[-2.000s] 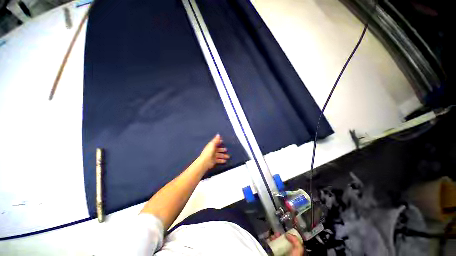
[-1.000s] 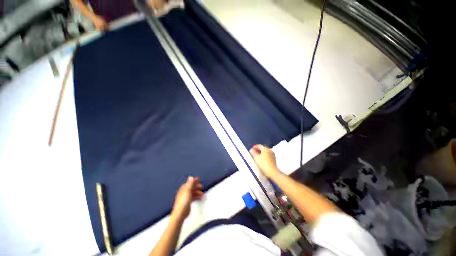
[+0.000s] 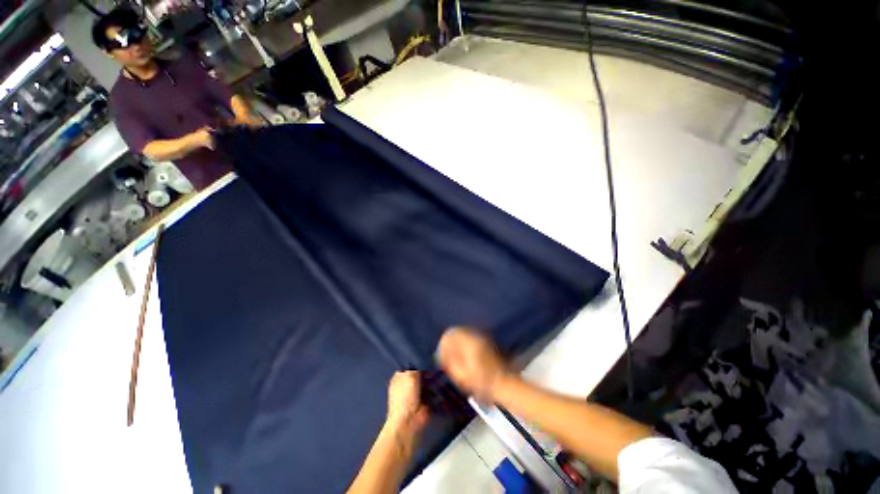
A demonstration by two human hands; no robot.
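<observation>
Dark navy fabric (image 3: 251, 328) lies on the white table. A top ply (image 3: 386, 241) is lifted, its edge running across the lay, with a thick fold (image 3: 482, 207) along the right side. My left hand (image 3: 407, 397) is closed on the near end of the ply's edge. My right hand (image 3: 471, 363), blurred, is closed on the same ply just right of it. The guide rail's near end (image 3: 521, 446) sticks out from under the cloth over the near edge, beside a blue block (image 3: 509, 476). The rest of the rail is hidden.
A person (image 3: 174, 101) at the far edge holds the ply's far end. An orange-brown strip (image 3: 145, 328) and a small grey bar (image 3: 125, 278) lie left of the cloth. A dark cord (image 3: 610, 193) hangs at the right. Metal rollers (image 3: 637, 41) stand behind; scraps (image 3: 762, 386) lie below right.
Both hands have taken hold of the ply, which now covers most of the rail. The view has shifted to show the far person holding the other end.
</observation>
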